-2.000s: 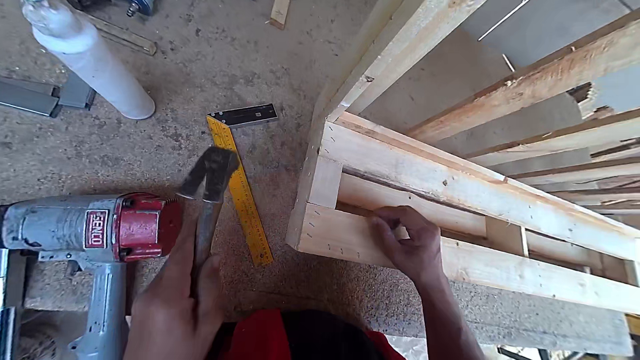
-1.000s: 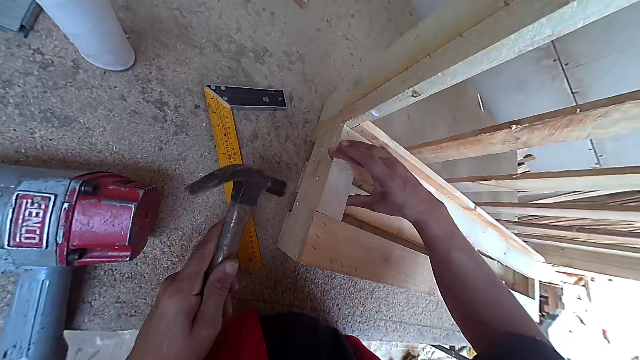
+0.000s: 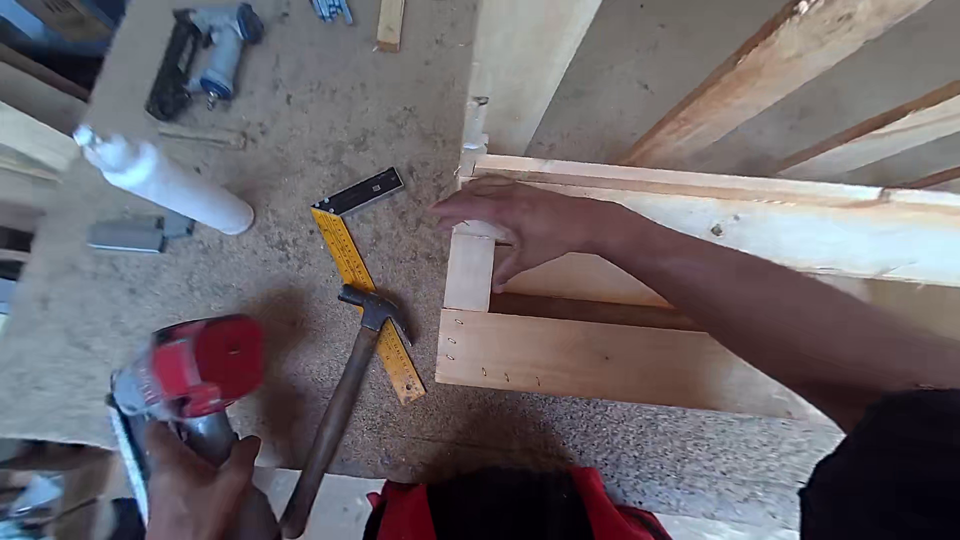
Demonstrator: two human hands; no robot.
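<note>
My left hand is wrapped around the handle of a red and grey Senco pneumatic nailer at the lower left. My right hand rests over the end of a wooden frame, its fingers spread across a short wood block; the thumb is at the block's inner edge. Several staples show in the frame's near board. Between the hands lies a claw hammer, its head on the yellow blade of a try square.
A white bottle, a second pneumatic nailer, grey fastener strips and a wood offcut lie on the worktop. Long wooden boards extend toward the upper right.
The hammer, in my left hand before, now lies on the square. My left hand has moved left and taken hold of the red and grey nailer. My right hand stays at the frame's end.
</note>
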